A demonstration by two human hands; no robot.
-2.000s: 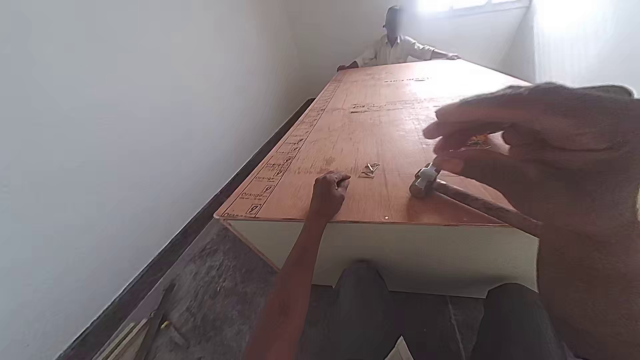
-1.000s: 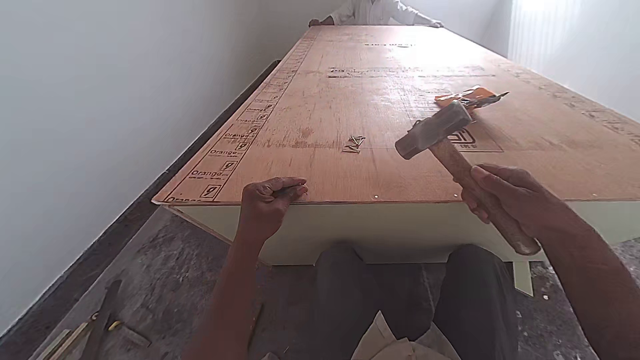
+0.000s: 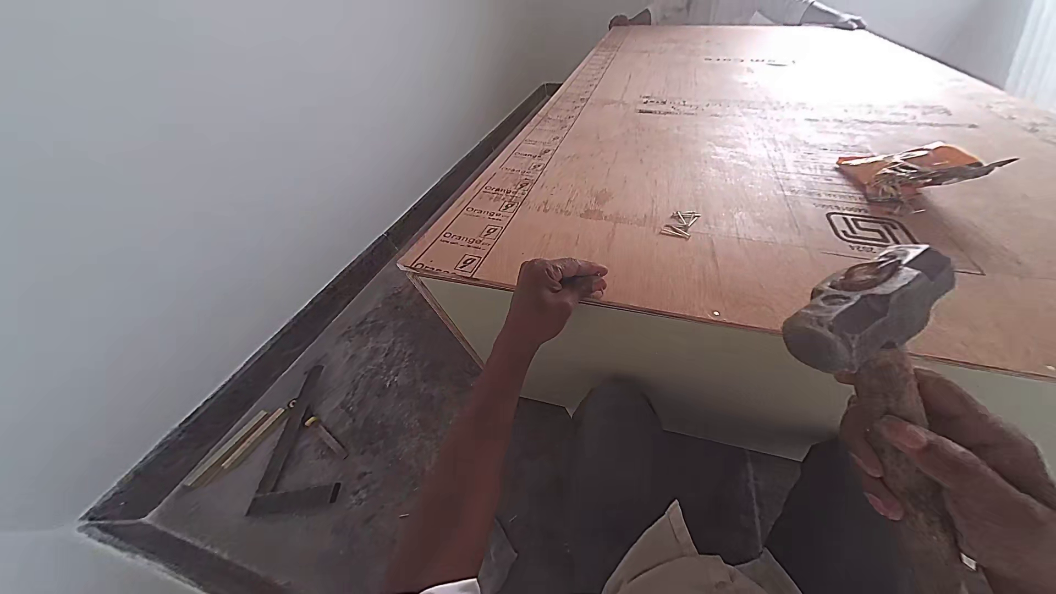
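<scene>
A large plywood sheet [image 3: 627,173] with printed markings lies on top of a pale-sided box frame. My left hand [image 3: 554,295] rests at the sheet's near edge, thumb and fingers pinched together; whether something small is between them cannot be told. In my right hand [image 3: 932,462] I grip the wooden handle of a hammer [image 3: 870,305], its steel head raised above the near edge. Between the hands a nail head [image 3: 716,313] shows near the edge. A small pile of nails [image 3: 681,223] lies on the sheet, and farther right is a torn orange packet [image 3: 916,169] holding nails.
A co-worker's hands [image 3: 843,20] are at the far edge of the sheet. A white wall stands at the left. On the floor at lower left lie a try square [image 3: 285,462], wood strips [image 3: 239,450] and a yellow-ended tool [image 3: 326,436]. My knees are below the near edge.
Two seconds ago the hammer's head was down on the sheet with my right hand raised above it; now my right hand holds it up. My left hand has drawn back to the near edge.
</scene>
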